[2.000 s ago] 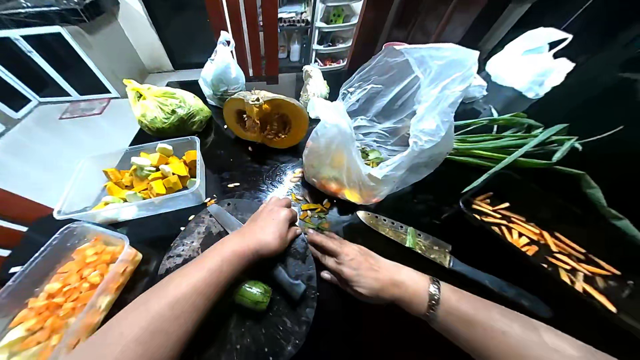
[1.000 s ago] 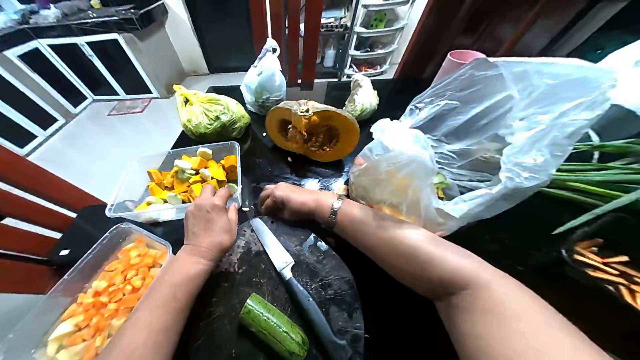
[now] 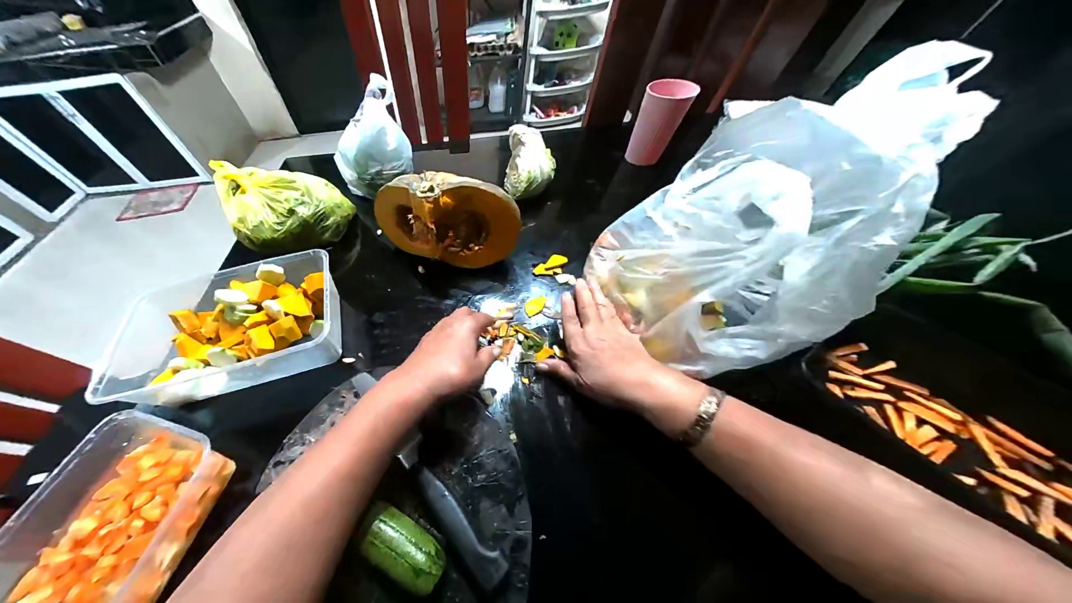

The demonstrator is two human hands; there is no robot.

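My left hand (image 3: 452,352) rests on the black table with its fingers curled at the left edge of a small heap of peel scraps (image 3: 523,335). Opposite it, my right hand (image 3: 603,343) lies palm down, fingers spread, against the heap's right side and touching or close to the clear plastic bag (image 3: 737,251). Nearer me is a round dark cutting board (image 3: 494,477). On it lie a knife (image 3: 456,523), its blade partly hidden by my left forearm, and a cut piece of green zucchini or similar squash (image 3: 404,548). Whether my left fingers pinch any scraps is unclear.
Left stand a plastic container of squash chunks (image 3: 331,335) and another of diced orange vegetable (image 3: 205,435). Behind are a halved pumpkin (image 3: 494,218), a yellow-green bag (image 3: 285,209), a white bag (image 3: 373,142), a cabbage (image 3: 529,163) and a pink cup (image 3: 662,121). Carrot sticks (image 3: 921,410) lie right.
My left hand has moved from the squash container to the scraps. My right hand has moved rightward from beside the board to the scraps by the plastic bag.
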